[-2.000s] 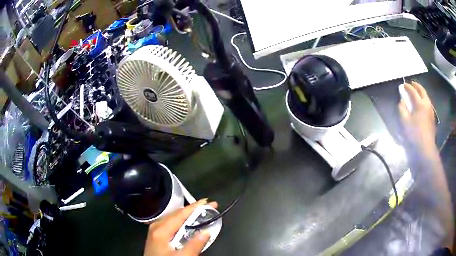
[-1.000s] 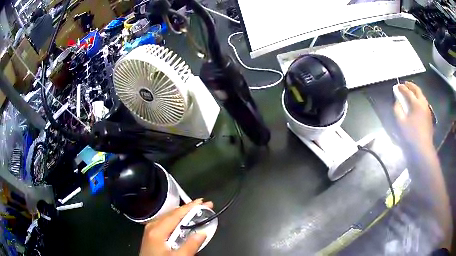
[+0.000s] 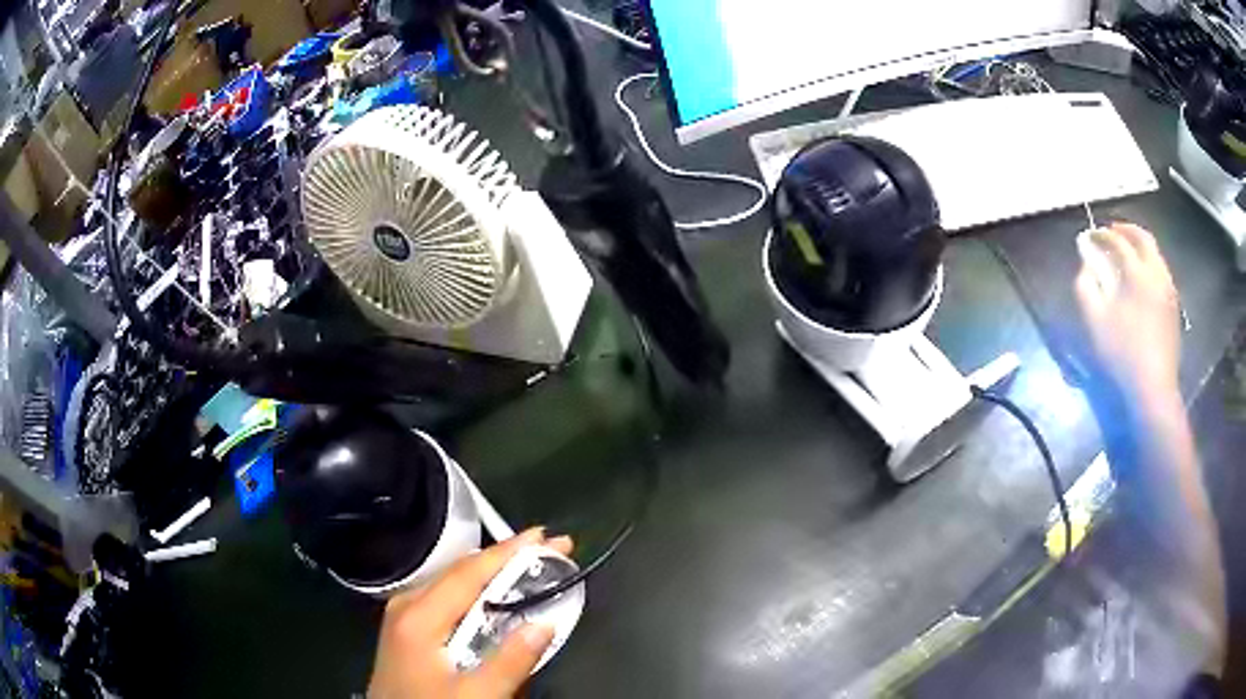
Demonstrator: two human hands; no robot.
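My left hand grips the white bracket foot of a dome camera at the lower left. Its glossy black ball head points up and left, and a black lead comes out of the foot. My right hand rests over a small white mouse at the right, beside the keyboard; the mouse is mostly hidden under the fingers. A second dome camera lies on the mat in the middle right, untouched, with its black lead running toward the front edge.
A white fan and a thick black arm stand left of centre. A monitor and white keyboard are at the back. Another camera is at the right rim. Loose parts crowd the left. Yellow tape edges the mat.
The whole view has shifted slightly. The monitor screen, white before, now shows a light blue area at its left. Both hands keep their holds.
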